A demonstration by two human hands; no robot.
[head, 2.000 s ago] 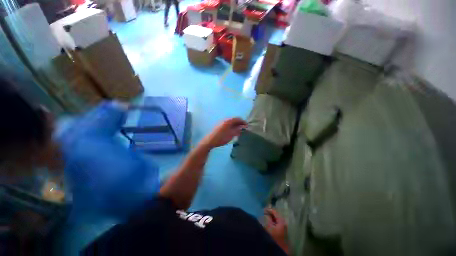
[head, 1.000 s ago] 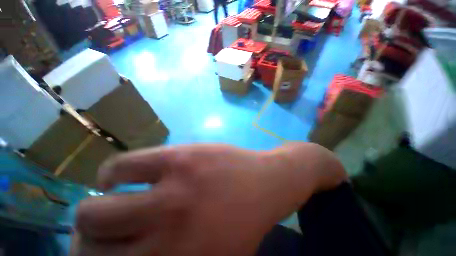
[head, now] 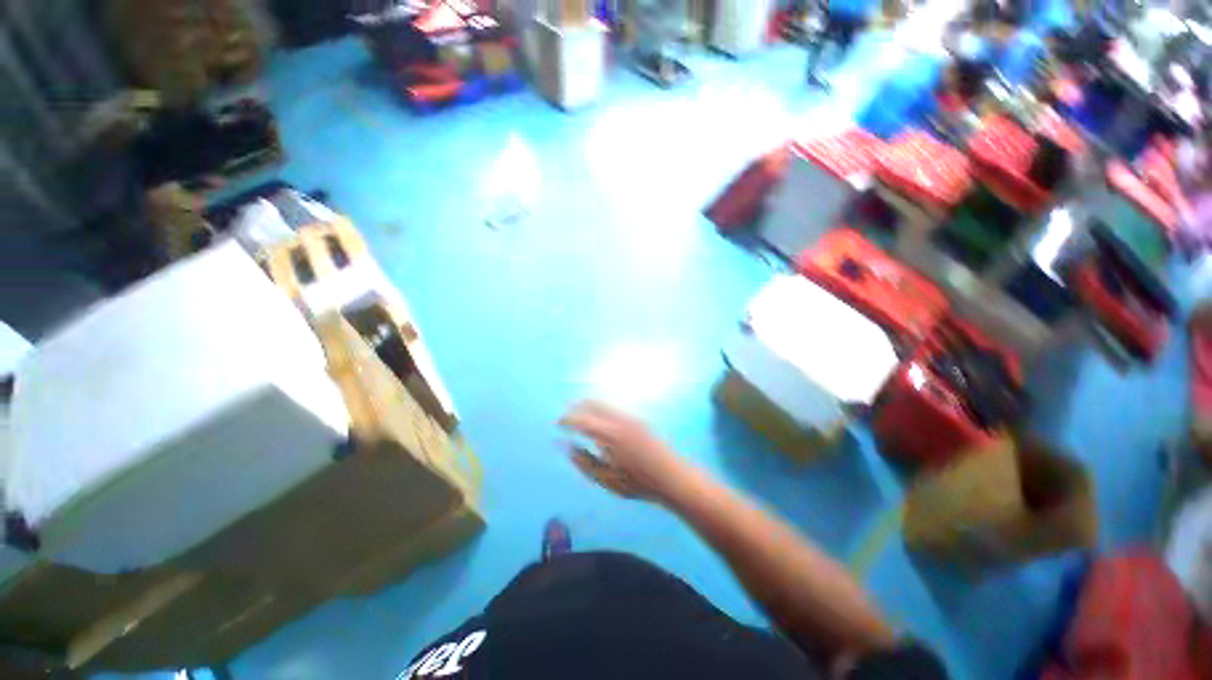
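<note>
My right hand is bare, held out over the blue floor at the centre, with its arm reaching in from the lower right. Its fingers are loosely bent and partly apart, and I see nothing in it. It touches nothing. My left hand is not in view. Nearest on the left is a large white box on brown cardboard. The picture is blurred.
Right of my hand stand a white-topped carton, a red crate and an open brown carton. Red trays lie behind them. A person in blue is far back. My shoe shows on the blue floor.
The view has turned and moved forward, past the green wrapped boxes, trolley and person in blue nearby. My right hand, close to the camera a second ago, is now lower and farther away.
</note>
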